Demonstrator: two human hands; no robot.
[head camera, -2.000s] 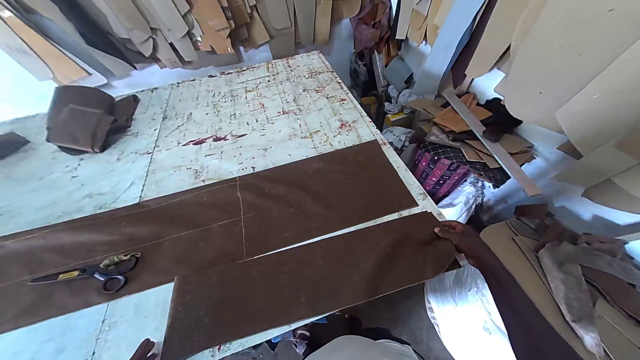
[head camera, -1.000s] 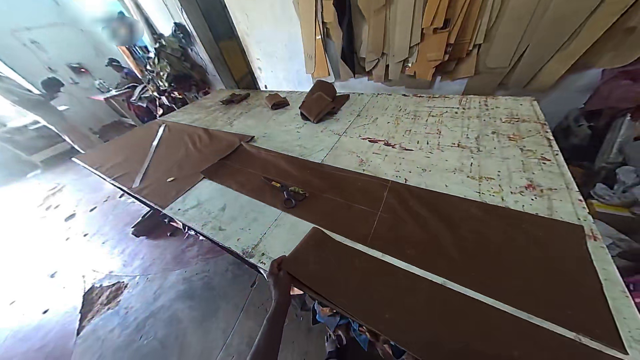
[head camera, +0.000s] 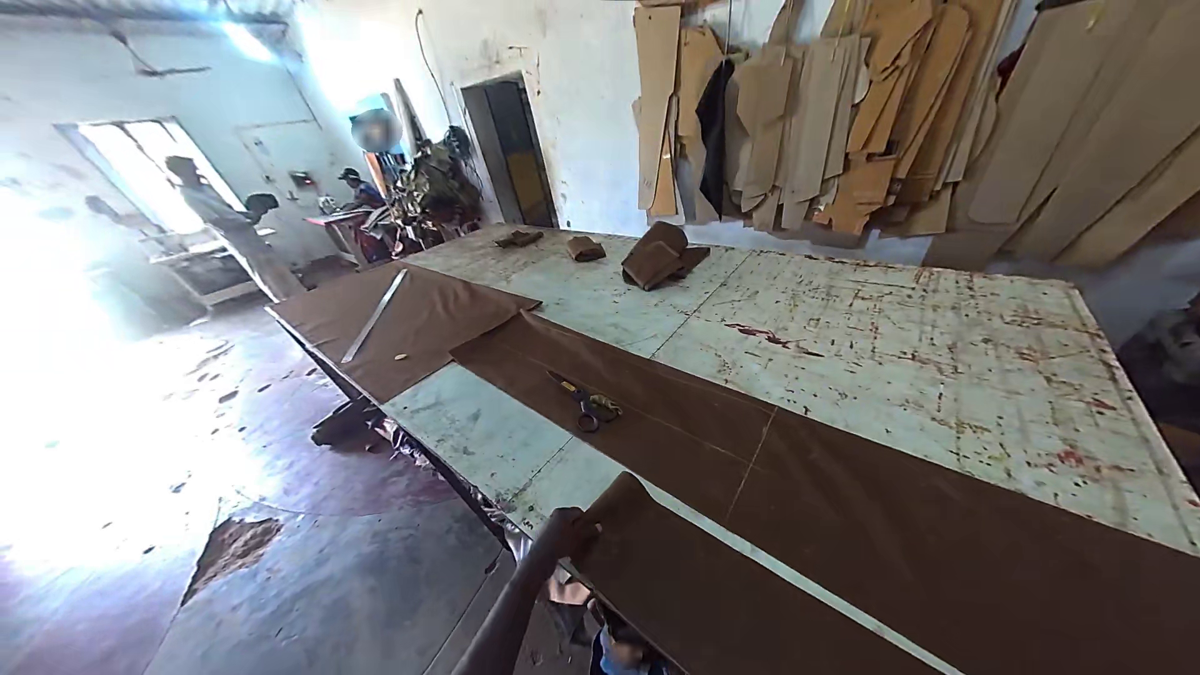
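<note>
My left hand (head camera: 568, 534) grips the near left corner of a strip of brown fabric (head camera: 722, 591) at the table's front edge, and that corner is lifted and curled. Beyond it, parted by a narrow gap, lies a longer brown fabric piece (head camera: 844, 478) with pale chalk lines. Scissors with dark handles (head camera: 586, 405) rest on this longer piece, beside a small yellowish object. To the left, another brown fabric piece (head camera: 422, 323) bears a metal ruler (head camera: 375, 315) and a small pale piece, perhaps chalk (head camera: 401, 356). My right hand is out of view.
Folded brown fabric bundles (head camera: 656, 258) sit toward the back of the large, stained table (head camera: 937, 366). Cardboard patterns (head camera: 797, 122) hang on the wall behind. Two people, one standing (head camera: 220, 211) and one seated (head camera: 361, 192), are far left. Scraps (head camera: 352, 427) show below the table edge.
The view has swung left. My right hand, on the strip's right end two seconds ago, has left the view. My left hand now holds the strip's near left corner, which has lifted and curled.
</note>
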